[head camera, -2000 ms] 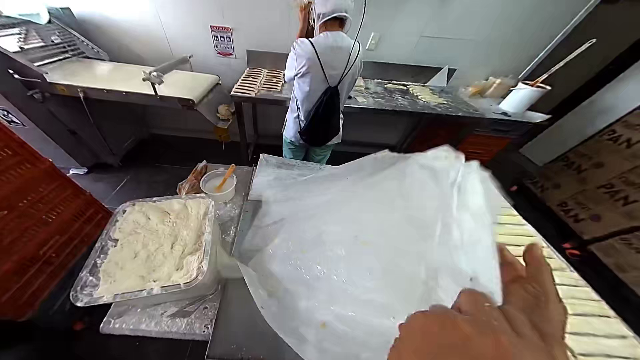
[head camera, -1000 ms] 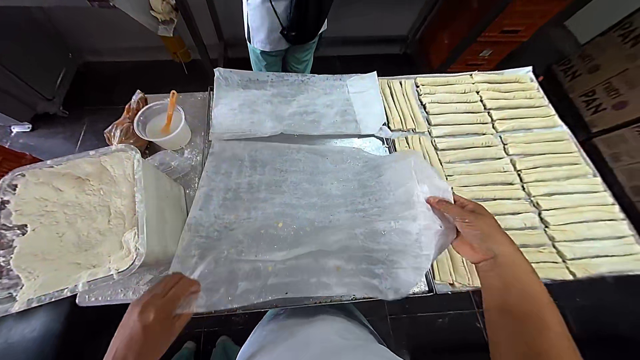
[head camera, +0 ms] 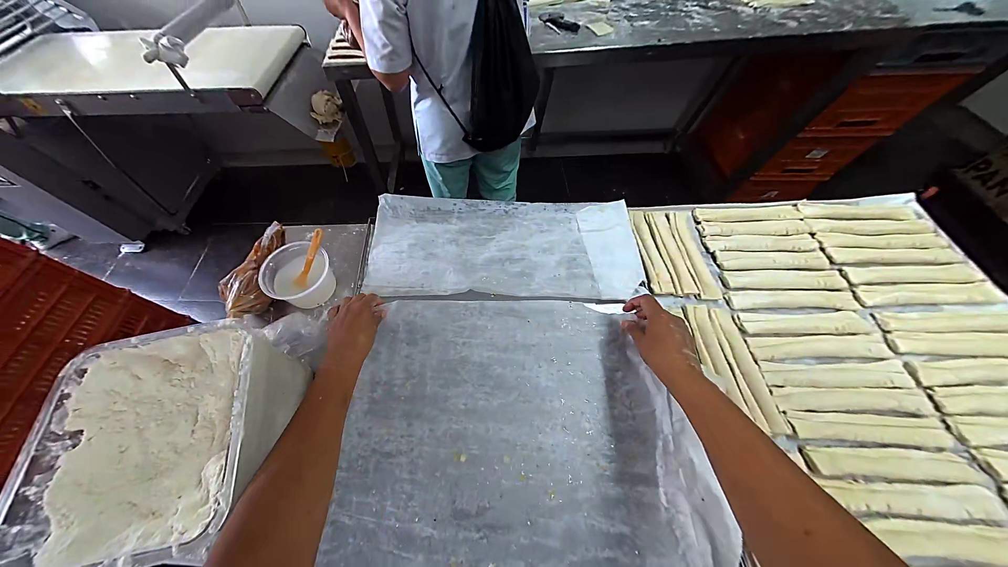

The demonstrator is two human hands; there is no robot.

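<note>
A large sheet of baking paper [head camera: 488, 433] lies over the tray in front of me. My left hand [head camera: 356, 319] holds its far left corner, and my right hand [head camera: 657, 327] pinches its far right corner. Beyond it lies another paper sheet [head camera: 480, 248], folded over at its right end. Close to my right hand, on the right, are long dough strips [head camera: 728, 362] and rows of shorter dough strips [head camera: 819, 374] on a papered surface. The near sheet's right edge hangs wrinkled beside my right forearm.
Left are a plastic tub of dough [head camera: 150, 441], a small tub [head camera: 295, 276] with an orange spatula, a bagged item [head camera: 252, 272] and red crates [head camera: 63, 346]. A person [head camera: 457, 87] stands ahead at a metal worktable [head camera: 709, 31], with a dough machine [head camera: 150, 63] further left.
The near sheet, lifted and rumpled two seconds ago, now lies flatter. My hands have moved from its near left and right edges to its far corners. The view has shifted.
</note>
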